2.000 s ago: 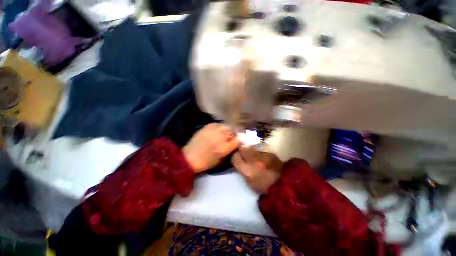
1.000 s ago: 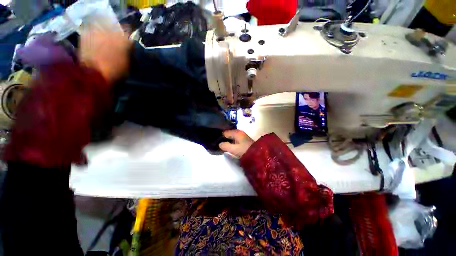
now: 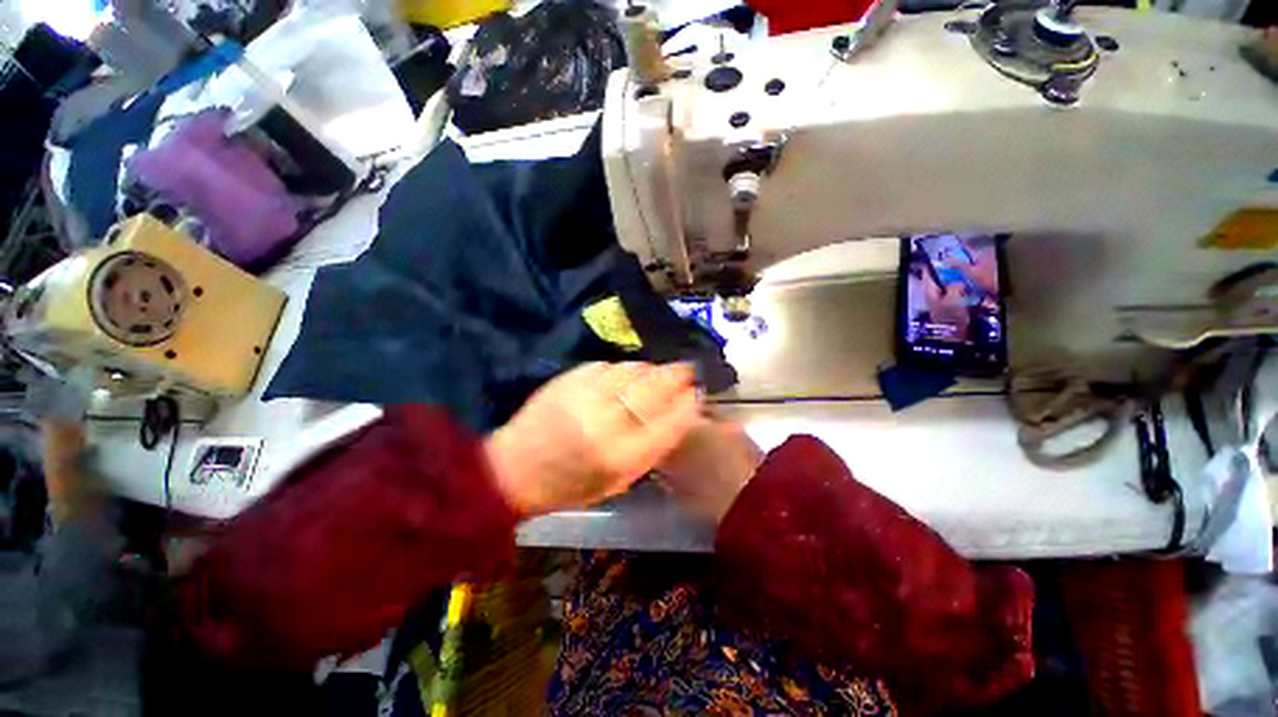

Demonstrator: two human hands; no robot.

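A dark navy garment piece lies left of the needle, its right end near the presser foot. A small yellow patch shows on it. My left hand is at the cloth's front edge and overlaps my right hand. The fingers are partly hidden and blurred, so I cannot tell what either hand grips. The cream sewing machine stands over the work. A lit smartphone is propped under its arm, with a small dark cloth scrap at its foot.
Scissors and a dark thin tool lie to the right. A yellower machine head stands at left, with purple cloth behind it. A black plastic bundle lies at the back. Another person's hand is at far left.
My left hand has come back from the far left to meet my right hand at the cloth's front edge. The cloth now lies more spread out. The phone screen's picture has changed.
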